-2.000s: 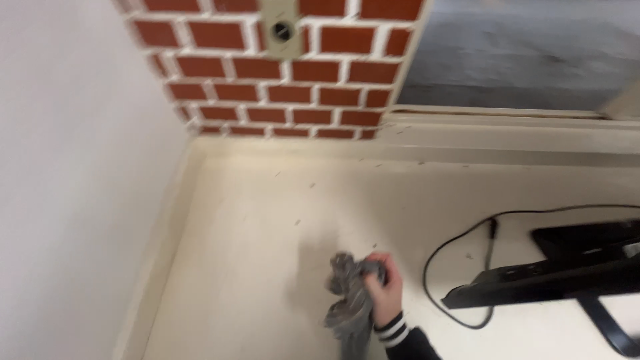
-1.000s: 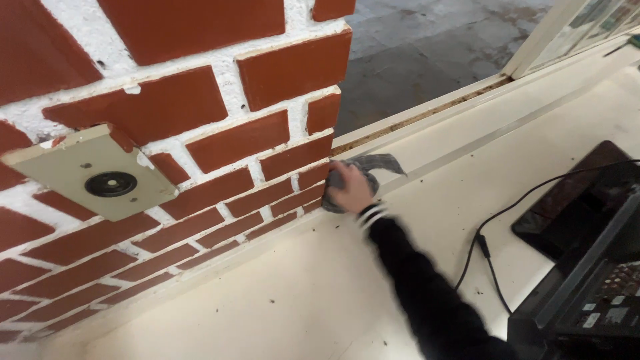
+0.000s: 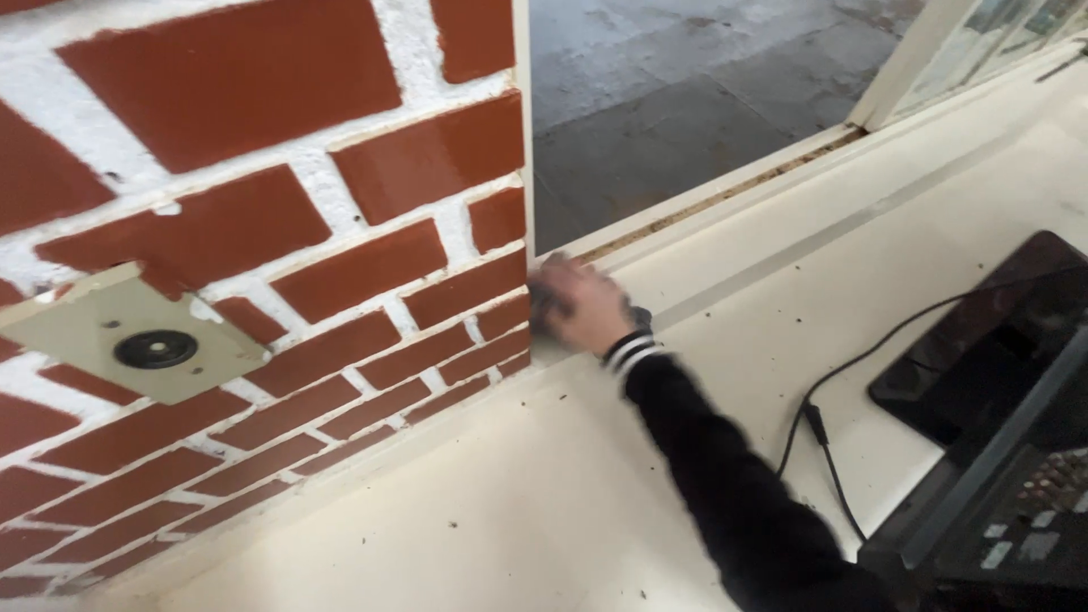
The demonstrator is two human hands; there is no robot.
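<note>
My right hand (image 3: 582,302), in a black sleeve with a white-striped cuff, reaches to the corner where the painted brick wall (image 3: 425,161) meets the window sill (image 3: 476,510). It presses a dark grey cloth (image 3: 548,310) there; the hand is blurred and covers most of the cloth. A bit of the cloth shows beside the wrist. The sliding window's track (image 3: 722,195), with brown dirt in it, begins just beyond my fingers. Small dark specks lie scattered over the cream sill. My left hand is out of view.
A beige wall plate with a round black socket (image 3: 155,348) is fixed to the bricks at left. At right lie a black cable (image 3: 820,425), a glossy black flat panel (image 3: 960,357) and a dark framed device (image 3: 1020,493). Grey paving (image 3: 697,110) shows through the opening.
My right hand has moved with the cloth from the open sill to the brick corner. Since one second ago, the cloth's loose end no longer lies stretched out along the window track. The view has shifted strongly.
</note>
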